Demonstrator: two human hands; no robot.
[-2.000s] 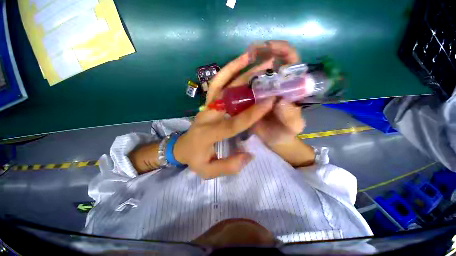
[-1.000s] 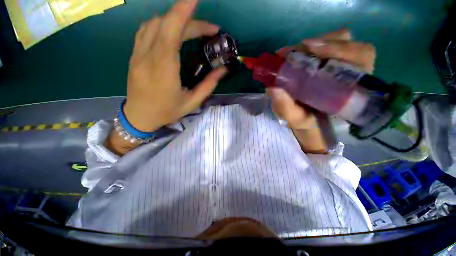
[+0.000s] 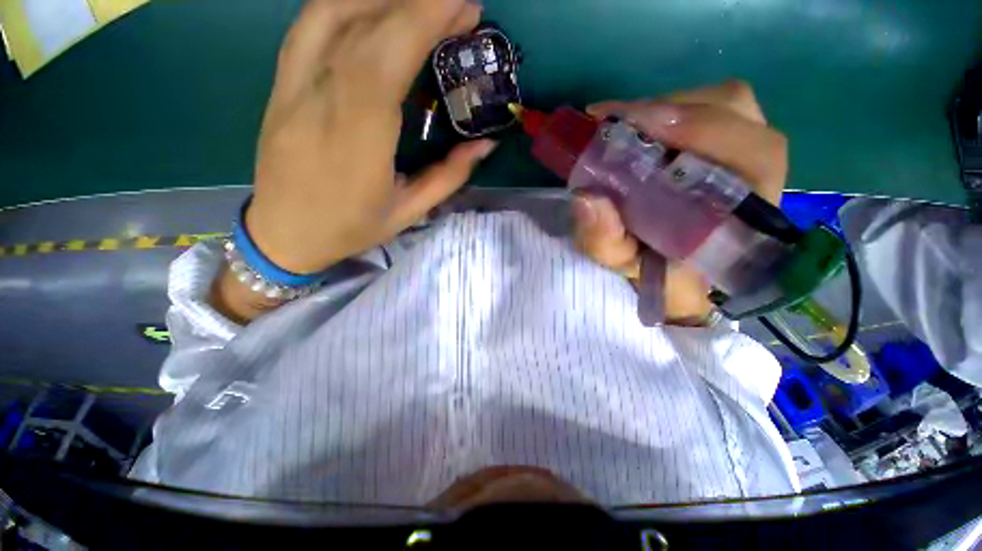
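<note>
The watch housing [image 3: 477, 84], a black rounded square with a shiny rim and pale parts inside, lies open side up at the top centre. My left hand [image 3: 350, 129] grips it between thumb at the lower edge and fingers at the upper left. A short strip with a pale end [image 3: 430, 119] sticks out at its left. My right hand [image 3: 716, 140] is shut around the glue syringe [image 3: 657, 199], with red-pink fluid and a green rear cap. The yellow-green needle tip is at the housing's lower right rim. A flat grey strip [image 3: 651, 286] shows below the barrel.
The green mat [image 3: 668, 48] lies under the work. Yellow-edged papers [image 3: 54, 27] are at the upper left. A black tray edge [image 3: 969, 118] is at the far right. Another person's grey sleeve [image 3: 915, 269] is at the right, near the syringe hose. Blue bins [image 3: 797, 393] stand below right.
The syringe, earlier between both hands, is now in my right hand alone. My left hand has moved to the housing. Since one second ago, the housing and needle tip sit slightly higher in view.
</note>
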